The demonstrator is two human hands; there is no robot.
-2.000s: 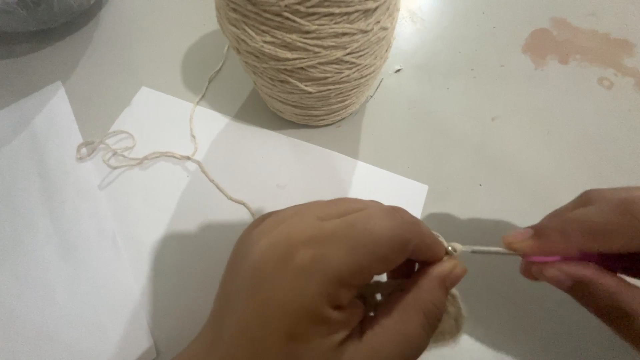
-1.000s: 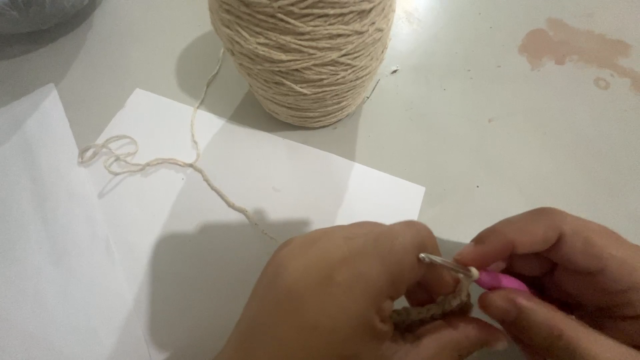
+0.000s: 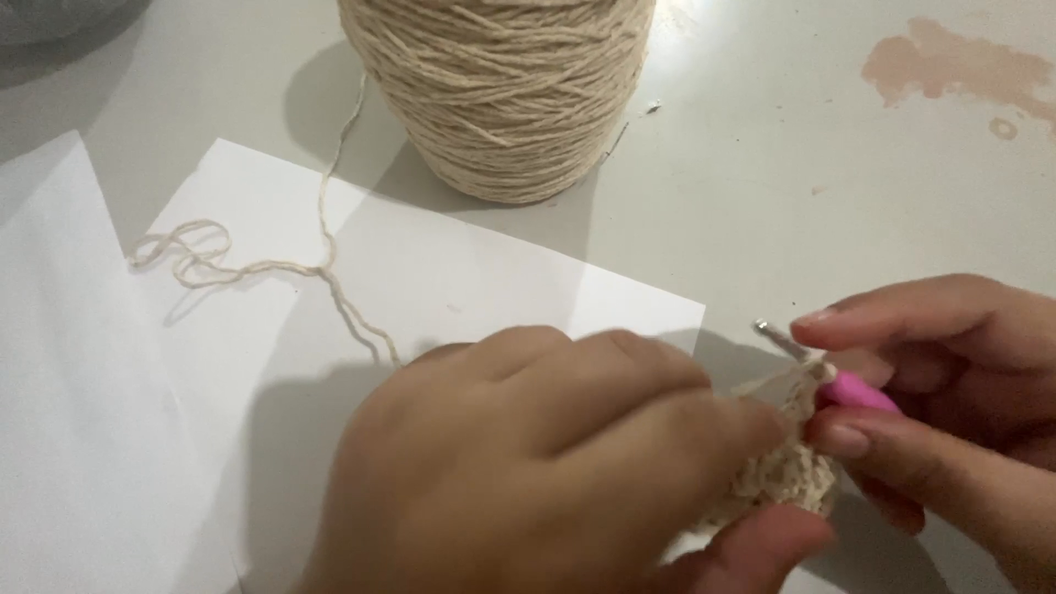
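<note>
At the lower right, my right hand (image 3: 949, 396) grips a crochet hook (image 3: 858, 390) with a pink handle; its metal tip points up and left, with beige yarn looped round the shaft. My left hand (image 3: 528, 470), back upward and slightly blurred, holds a small beige crocheted piece (image 3: 788, 474) between thumb and fingers, just below the hook. Part of the piece is hidden by the fingers. A strand of beige yarn (image 3: 326, 206) runs from the large yarn cone (image 3: 503, 99) down to a loose tangle and on under my left hand.
Two white paper sheets (image 3: 627, 309) (image 3: 58, 371) lie on the pale tabletop (image 3: 742, 206), one under my left hand, one at the left. A grey rounded object (image 3: 58, 21) sits at the upper left corner. A brownish stain (image 3: 940, 66) marks the table's upper right.
The hook was level and out to the right of my left hand; now it tilts up and left, close to the crocheted piece. More of that piece shows beside my left hand.
</note>
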